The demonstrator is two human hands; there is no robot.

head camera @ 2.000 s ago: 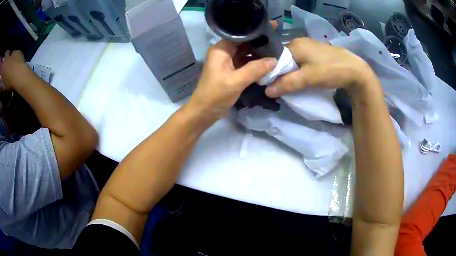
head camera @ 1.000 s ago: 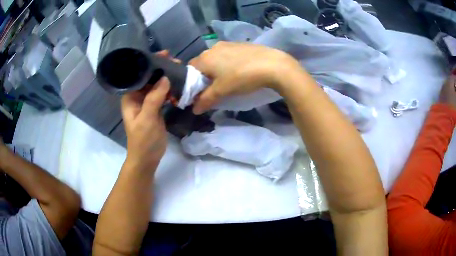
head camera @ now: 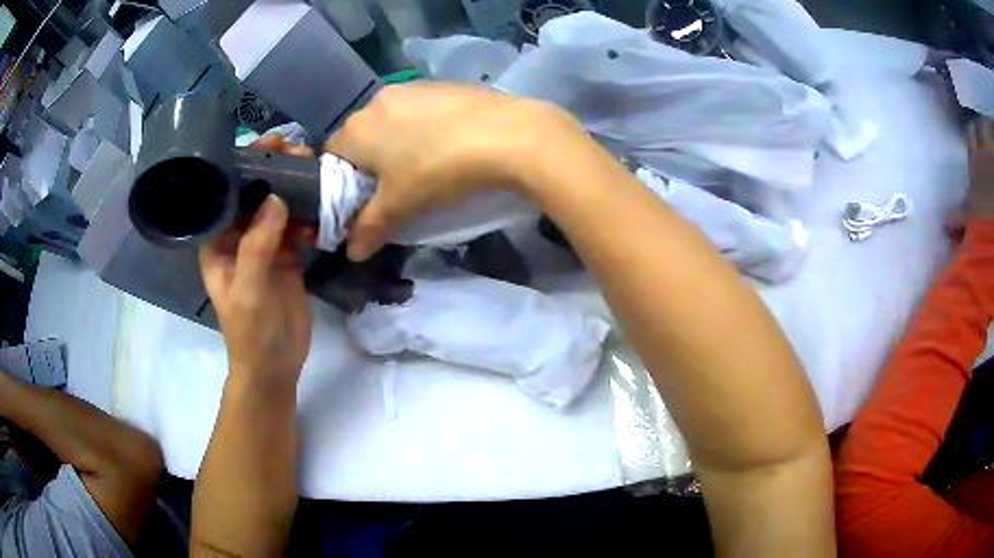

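A dark grey hair dryer [head camera: 185,136] is held up at the left, its round open end facing me. My left hand [head camera: 262,267] grips it from below where barrel and handle meet. My right hand [head camera: 420,142] holds the whitish protective sleeve [head camera: 342,202], bunched around the handle. The rest of that sleeve runs right under my right forearm. Another dark unit with a white sleeve [head camera: 480,330] on its handle lies on the table just below; its barrel is partly hidden by my hands.
Grey retail boxes [head camera: 292,68] stand at the upper left. More sleeved units [head camera: 687,93] lie at the upper right. A white coiled cable [head camera: 874,216] lies at right. Clear tape [head camera: 645,420] is near the front edge. Neighbours' arms show at left and at right, in an orange sleeve [head camera: 910,403].
The view has turned left, bringing more boxes into sight. Both hands have moved left in the picture with the hair dryer, whose open end has tilted towards me.
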